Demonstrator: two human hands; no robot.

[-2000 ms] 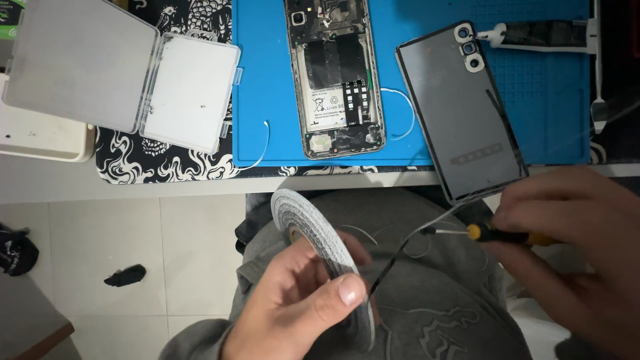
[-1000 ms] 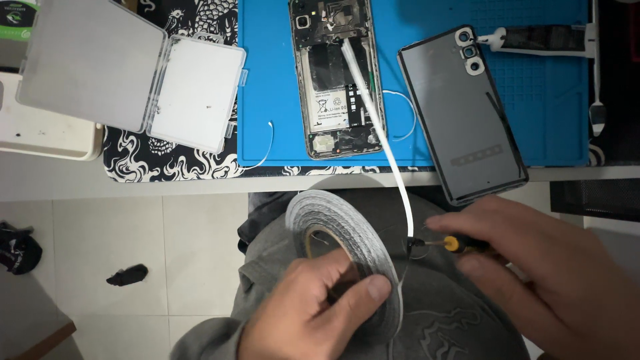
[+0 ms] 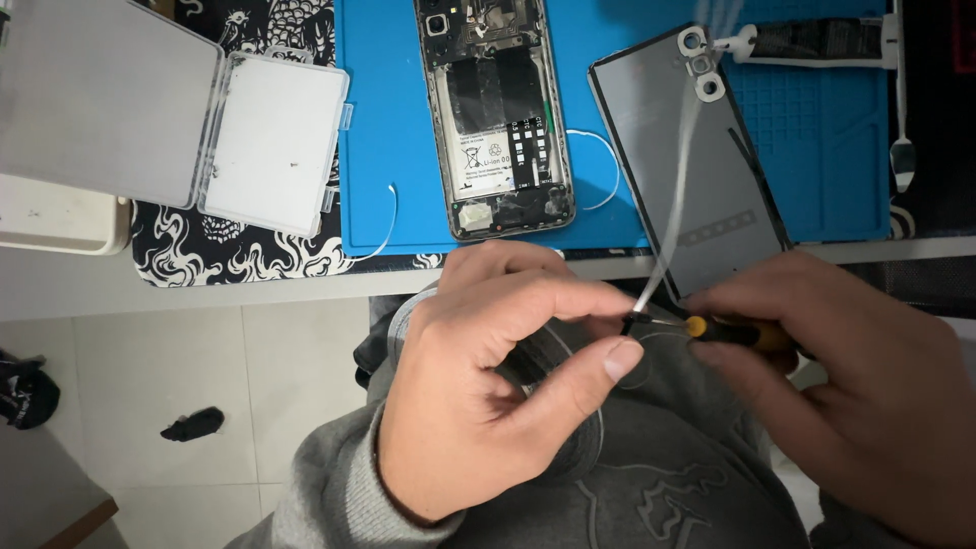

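Observation:
My right hand (image 3: 823, 366) grips a small screwdriver (image 3: 732, 332) with a yellow and black handle, its thin shaft pointing left. A small black piece (image 3: 631, 320) is at its tip, and a thin white strip (image 3: 675, 213) runs up from there over the phone's back cover (image 3: 686, 152). My left hand (image 3: 503, 374) has its thumb and forefinger beside the black piece; whether they touch it I cannot tell. The roll of tape (image 3: 568, 435) is behind this hand, mostly hidden, around or against its fingers. The opened phone (image 3: 496, 122), battery showing, lies on the blue mat (image 3: 389, 152).
An open clear plastic case (image 3: 274, 145) is at the left on a black-and-white patterned mat (image 3: 171, 236). A glue tube (image 3: 816, 42) and a metal spatula (image 3: 902, 164) lie at the upper right. Thin white strips (image 3: 614, 164) curl beside the phone. The table edge (image 3: 229, 300) runs across.
My left hand has moved from gripping the tape roll's rim to the black piece at the screwdriver tip. The white strip, over the opened phone a second ago, now stretches up over the back cover.

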